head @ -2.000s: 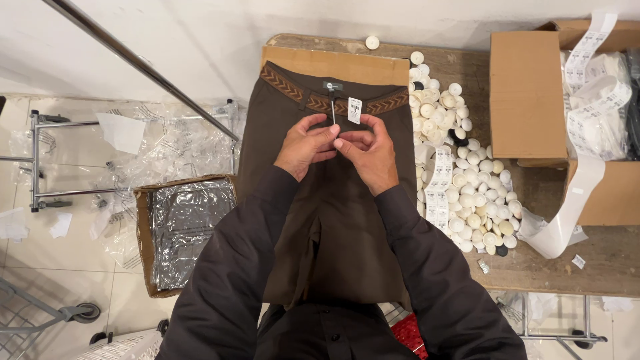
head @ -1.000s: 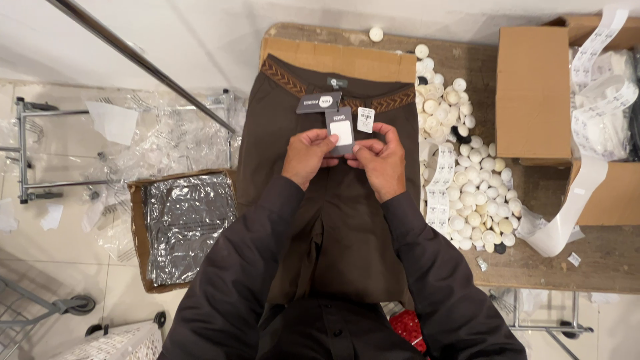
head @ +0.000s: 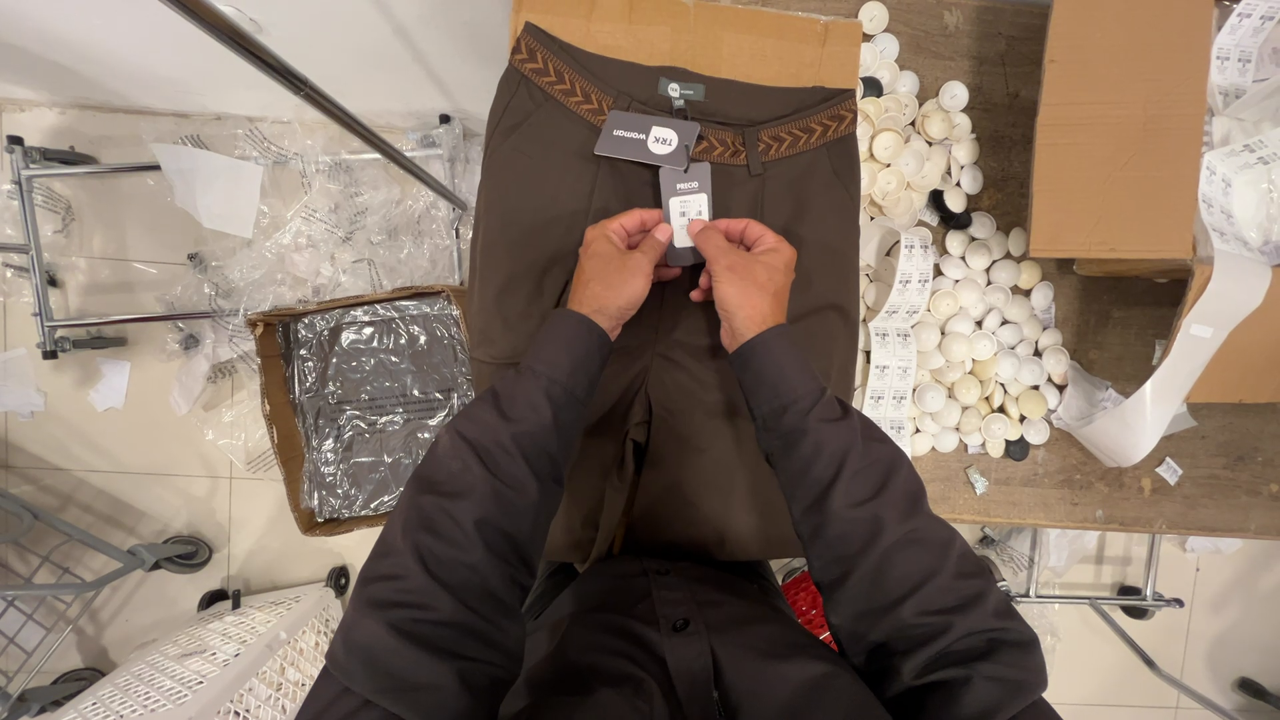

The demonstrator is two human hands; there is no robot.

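Dark brown trousers (head: 560,200) with a patterned orange-brown belt (head: 565,80) lie on a cardboard sheet (head: 690,35) on the table. A grey hang tag (head: 647,139) rests across the waistband. Below it, the grey price tag (head: 686,183) bears a white sticker (head: 689,212). My left hand (head: 620,268) grips that tag's lower left edge. My right hand (head: 743,268) is at its lower right, thumb on the sticker. Beside the trousers lies a strip of printed white stickers (head: 890,375).
Many round white plastic security tags (head: 960,345) are heaped on the wooden table (head: 1100,490). A cardboard box (head: 1120,130) stands at the right, a label ribbon (head: 1190,350) hanging beside it. On the left are a box of plastic-wrapped garments (head: 375,400), a metal rack (head: 35,250) and a white basket (head: 220,660).
Two seconds ago a small white sticker was near my right fingers; now it is no longer there and a white sticker is on the price tag, under my right thumb. The hang tags have come into view.
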